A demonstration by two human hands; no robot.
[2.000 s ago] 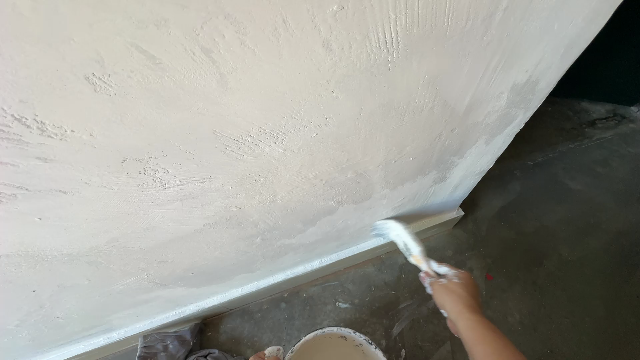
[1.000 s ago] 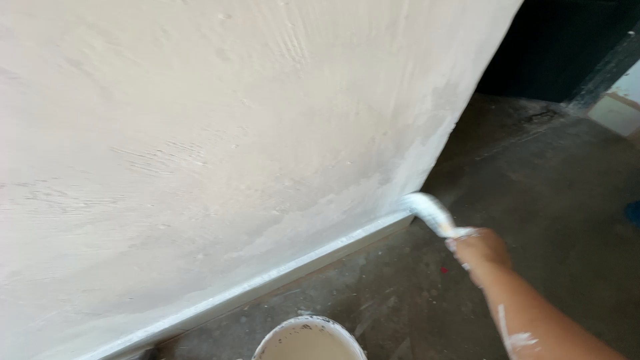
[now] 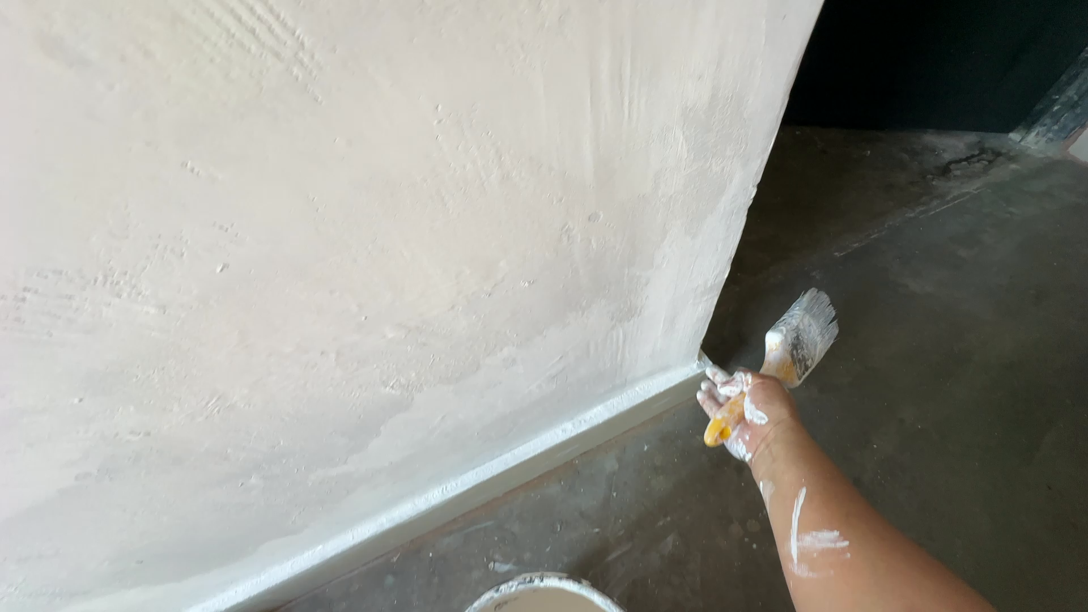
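My right hand, smeared with white paint, holds a paintbrush with an orange handle. The paint-coated bristles point up and to the right, over the dark floor and off the wall. The hand is beside the end of the skirting ledge, whose top is wet-looking and white, close to the lower corner of the plastered wall. Streaks of white paint mark my forearm. A round bucket with a paint-smeared rim is partly in view at the bottom edge. My left hand is out of view.
Dark concrete floor with white specks lies right of the wall and below the ledge. The wall ends in a slanting vertical edge. Beyond it, at the top right, stands a dark panel, with a crack in the floor nearby.
The brush was at the wall's foot by the corner; now it is off the wall, over the floor, and the hand has turned so the handle end shows. The grey cloth seen earlier is out of view.
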